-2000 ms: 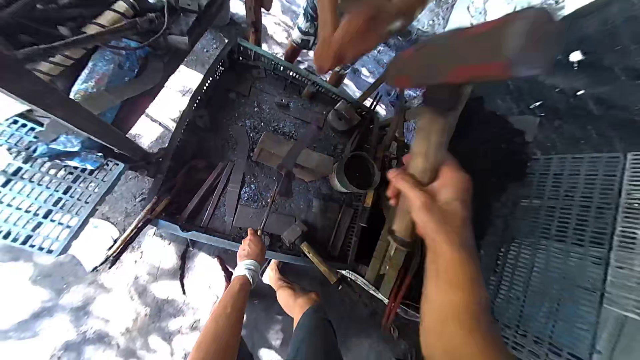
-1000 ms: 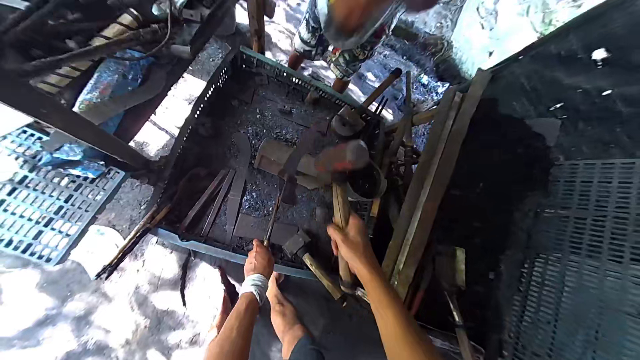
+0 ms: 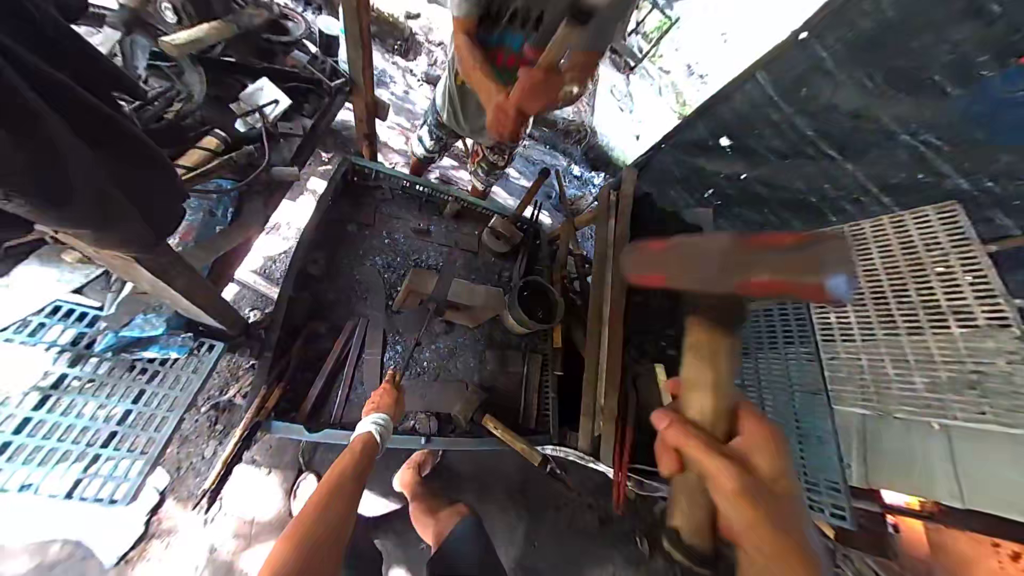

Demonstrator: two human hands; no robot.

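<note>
My left hand point(image 3: 386, 400), with a white wrap at the wrist, grips the wooden handle of a thin metal rod point(image 3: 418, 344). The rod reaches up to a dark flat metal piece point(image 3: 444, 290) lying across a metal anvil block point(image 3: 476, 302) in a shallow crate. In my right hand point(image 3: 724, 464) is the wooden handle of a sledgehammer point(image 3: 740, 266), its head raised at the right, red and dark and blurred. A second hammer point(image 3: 512, 438) lies over the crate's near edge. A metal can point(image 3: 533, 306) stands right of the block.
Across the crate point(image 3: 352, 434), a co-worker's hands point(image 3: 524, 100) hold a raised hammer point(image 3: 564, 40). Flat metal bars point(image 3: 350, 372) lie at the crate's left. Long beams point(image 3: 606, 320) lean on its right. Plastic grates point(image 3: 104, 392) lie at far left and right. Fire glows point(image 3: 908, 502) at lower right.
My right hand's hammer, over the crate near the block one second ago, is now raised to the right. The co-worker's hands and hammer have come into view. The view has shifted.
</note>
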